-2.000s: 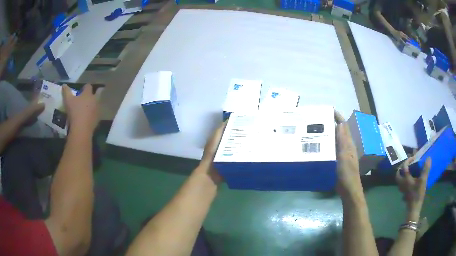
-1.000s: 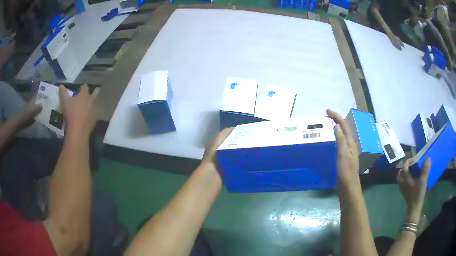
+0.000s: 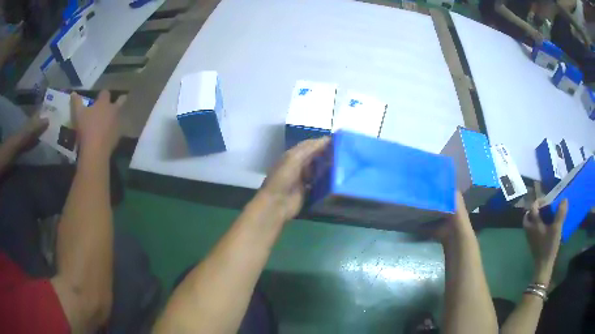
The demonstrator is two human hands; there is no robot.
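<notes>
A blue and white retail carton [image 3: 395,173] is held in the air over the near edge of the white board [image 3: 313,45]. Its plain blue side faces up and towards me, with a darker, blurred face below. My left hand [image 3: 297,173] grips its left end. My right hand [image 3: 457,218] is at its lower right corner, its fingers mostly hidden under and behind the carton. Two small white-topped cartons, one at left [image 3: 312,107] and one at right [image 3: 360,115], stand side by side just behind it, partly covered. An upright white and blue carton [image 3: 202,111] stands alone at left.
At right are a light-blue-topped carton [image 3: 476,156] and a leaning white carton [image 3: 507,173]. A neighbour's hand [image 3: 545,228] holds a blue carton close by. At left, a neighbour's hands [image 3: 96,121] hold a white carton. Green floor [image 3: 352,280] lies below the board edge.
The held carton has turned: its white printed face no longer shows and the blue side is now up. My left hand has moved up and right. The view has shifted slightly.
</notes>
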